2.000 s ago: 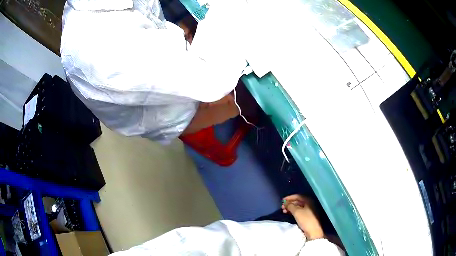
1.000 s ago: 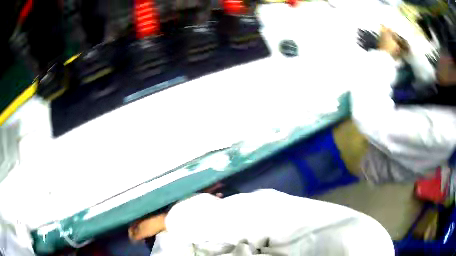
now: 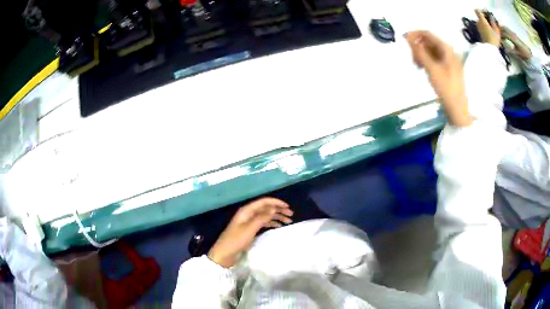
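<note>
A round black unit (image 3: 382, 29) lies on the white-covered bench at the upper right, just right of the fixture base plate (image 3: 99, 99). My right hand (image 3: 435, 55) is over the bench to the right of the unit, fingers bent towards it and not touching it; it is slightly blurred and looks empty. My left hand (image 3: 259, 220) is low, in front of the green bench edge, palm turned in, fingers loosely apart, holding nothing visible. Toggle clamp fixtures (image 3: 199, 27) stand in a row on the plate, their tops cut off by the frame.
A neighbour's hands (image 3: 487, 29) are at the far upper right with black pieces. Another white sleeve (image 3: 30, 265) is at the lower left. A white cable (image 3: 84, 229) hangs over the green bench edge (image 3: 181, 196). Red fabric (image 3: 129, 274) shows below the bench.
The view has swung from the neighbour at the left round to the fixtures and the right side. My right hand has come into view over the bench. My left hand shows more fully.
</note>
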